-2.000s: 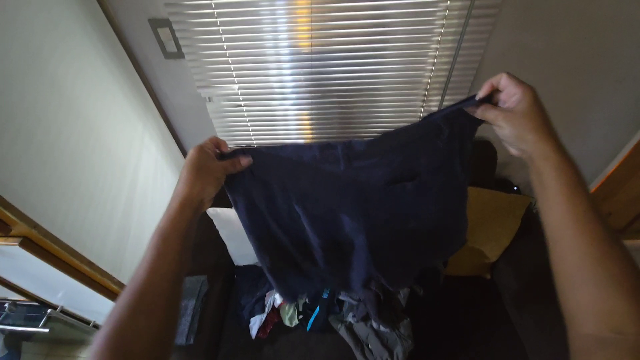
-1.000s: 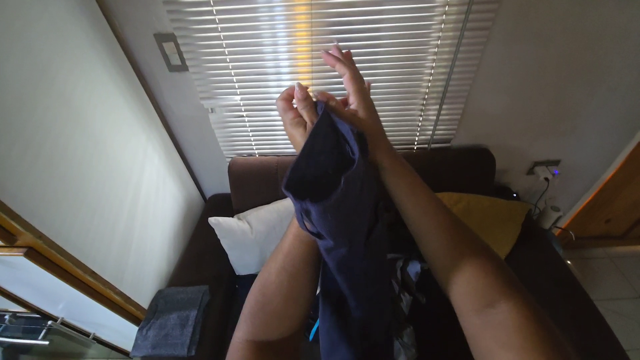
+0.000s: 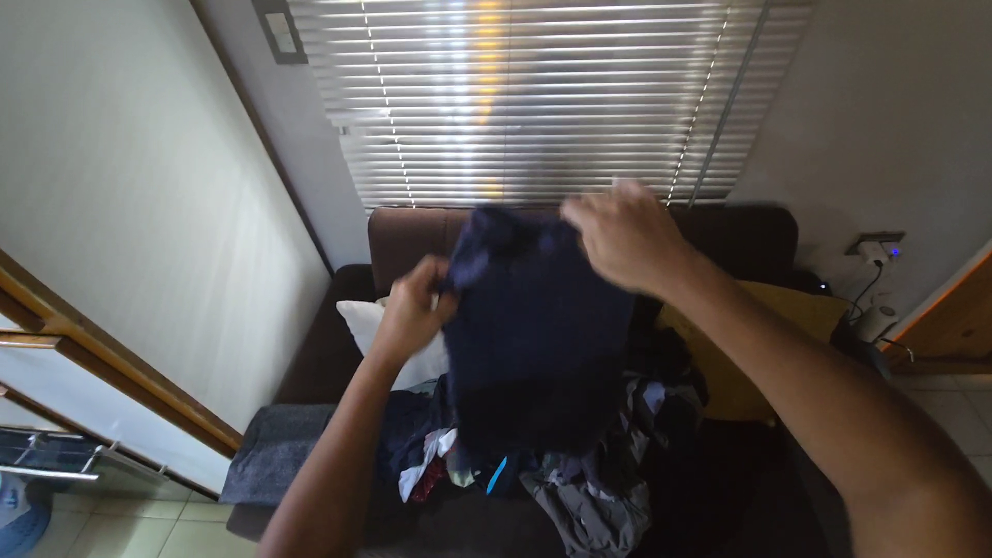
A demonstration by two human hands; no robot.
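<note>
A dark navy cloth garment (image 3: 539, 333) hangs between my hands above a brown sofa, folded narrower, its top edge blurred. At its upper left edge, my left hand (image 3: 418, 306) pinches the cloth between thumb and fingers. My right hand (image 3: 620, 225) is at the upper right corner, fingers bent onto the fabric and blurred by motion. Behind and below the garment lies a heap of mixed clothes on the seat, with a grey garment (image 3: 601, 515) at its front and white, red and blue pieces to the left.
The brown sofa (image 3: 721, 232) stands under a window with blinds (image 3: 542, 101). A white pillow (image 3: 360, 322) and a mustard pillow (image 3: 728, 364) rest on it. Folded grey cloth (image 3: 275, 449) lies at the left armrest. A charger (image 3: 872, 252) with a cable is plugged in at right.
The garment was spread wide, then bunched with my hands close together; now it hangs as a narrower panel, hands apart at its two upper sides.
</note>
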